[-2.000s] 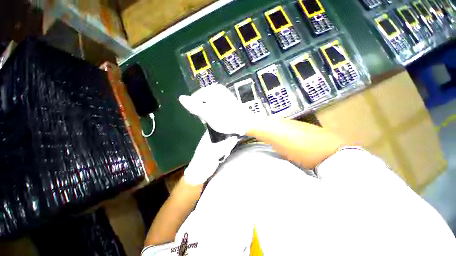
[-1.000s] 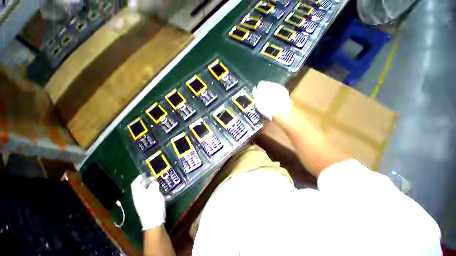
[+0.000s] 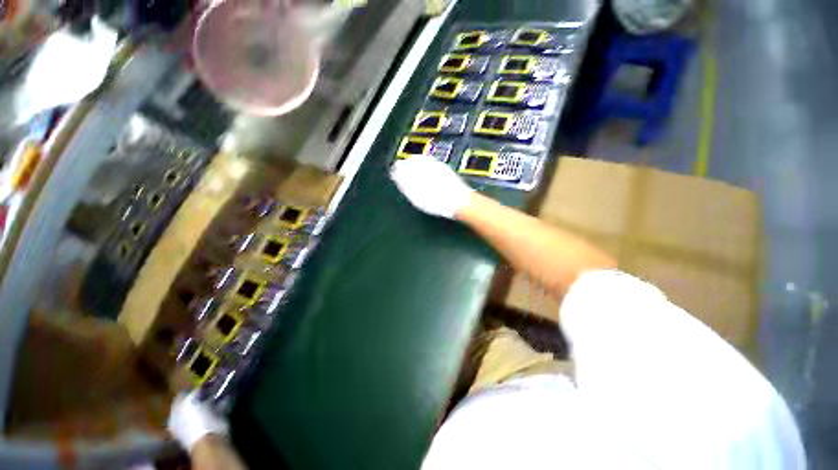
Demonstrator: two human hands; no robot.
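A clear tray of yellow-and-black keypad phones (image 3: pixel 248 291) lies blurred at the left, over the far belt edge and brown board. My left hand (image 3: pixel 198 420), white-gloved, is at its near end with the fingers on its edge; the grip is partly hidden by blur. A second clear tray with two rows of phones (image 3: pixel 496 123) lies further up the green belt. My right hand (image 3: pixel 432 186), white-gloved, is at that tray's near left corner, beside a phone. Its fingertips are blurred, so whether it grips the tray cannot be told.
The green belt (image 3: pixel 368 340) runs between the trays, with a pale metal edge (image 3: pixel 395 96). A brown carton (image 3: pixel 657 243) stands right of the belt, a blue stool (image 3: pixel 634 87) beyond it. A pink round fan (image 3: pixel 255 57) and another blurred phone tray (image 3: pixel 152 207) are on the far side.
The near tray has moved from mid-belt to the far left side with my left hand at its end. My right hand has left it and reached up to the further tray. The view has turned.
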